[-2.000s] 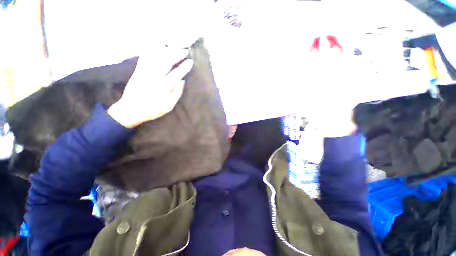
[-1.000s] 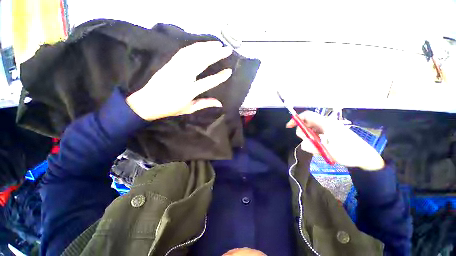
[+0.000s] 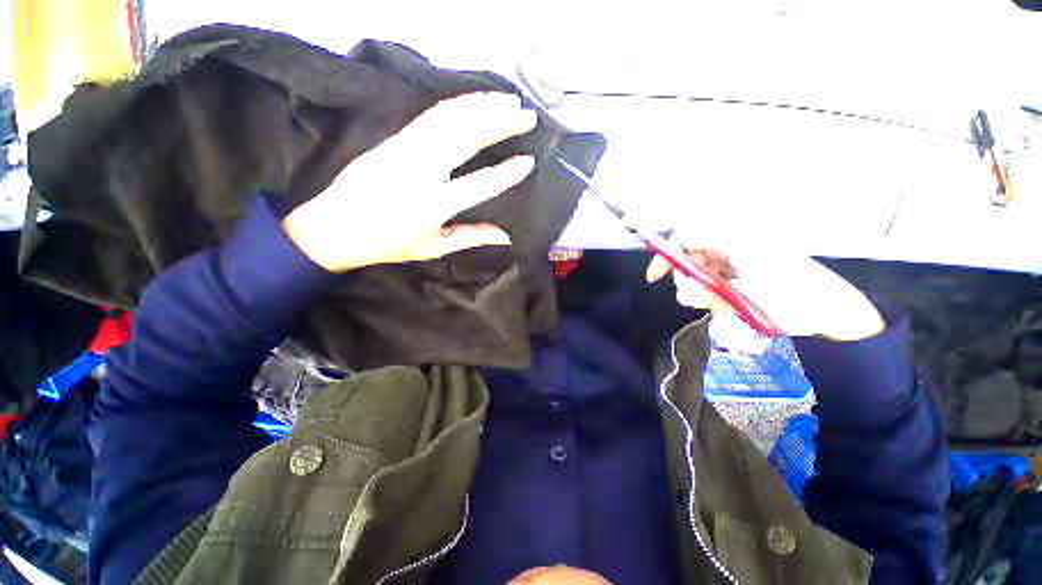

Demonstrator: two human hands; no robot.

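A dark garment piece lies crumpled on the left of the white table and hangs over its front edge. My left hand lies flat on it with fingers spread, near its right end. My right hand holds red-handled fabric shears. The silver blades point up and left, and their tip is at the right part of the cloth. I cannot tell whether the tip touches the cloth. My right hand looks overexposed.
The white table spans the top. A small tool with dark and orange parts lies far right. A thin dark thread runs across the table. Blue baskets and dark cloth are below the table's edge.
Two seconds ago the shears lay on the table; now my right hand holds them. Since one second ago, they have moved up and left to the cloth. My left hand stays on the cloth.
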